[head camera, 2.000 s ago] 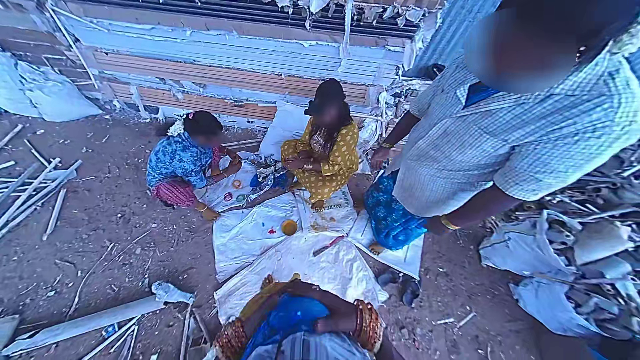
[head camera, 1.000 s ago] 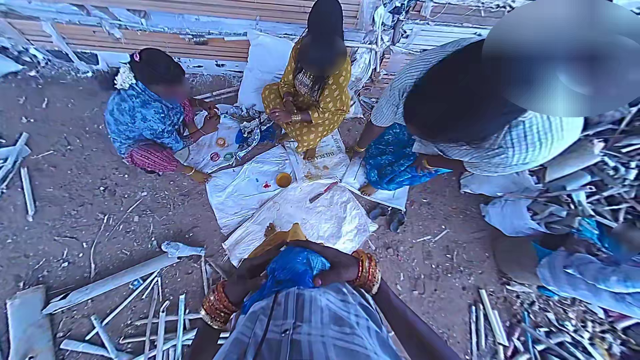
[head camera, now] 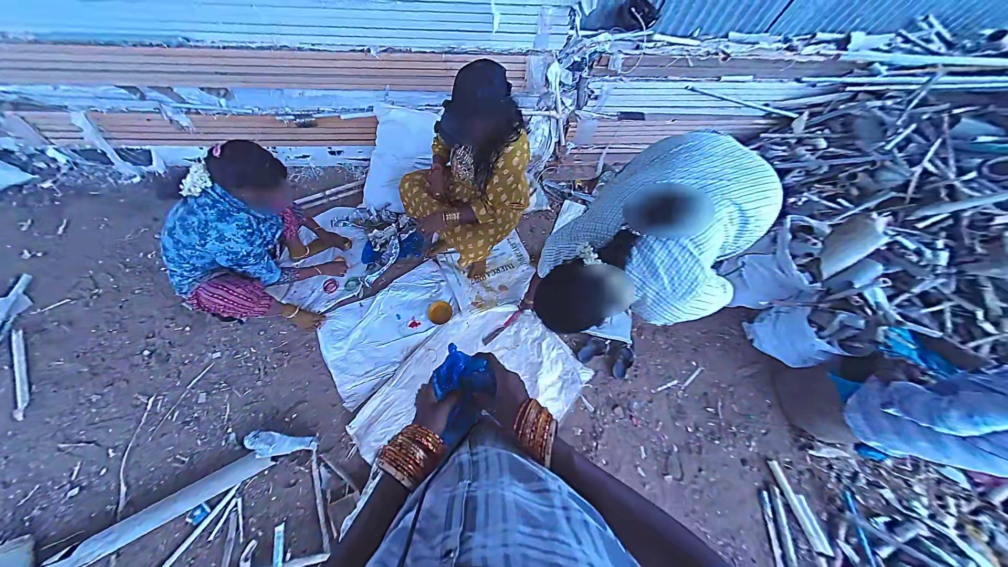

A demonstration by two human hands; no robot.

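Both my hands are close together at the lower middle of the head view, bangles on each wrist. My left hand (head camera: pixel 435 405) and my right hand (head camera: pixel 504 386) grip a crumpled blue plastic bag (head camera: pixel 461 370) between them. What the bag contains is hidden. Beyond my hands, white woven sacks (head camera: pixel 386 323) are spread on the ground. On them stands a small yellow-orange container (head camera: pixel 439 312), with small red bits (head camera: pixel 413 322) to its left. A thin stick-like tool (head camera: pixel 502 326) lies just past my right hand, near a bent-over person.
One person in blue (head camera: pixel 220 236) crouches at left; another in yellow (head camera: pixel 488 189) sits at the back. A person in a checked shirt (head camera: pixel 677 228) bends at right. Piled sticks (head camera: pixel 906 181) fill the far right, with another person's clothing (head camera: pixel 929 417) below. A long pale board (head camera: pixel 165 504) lies front left.
The person at right has bent down low over the sacks from standing. The blue bag stays in my hands. The head view has shifted.
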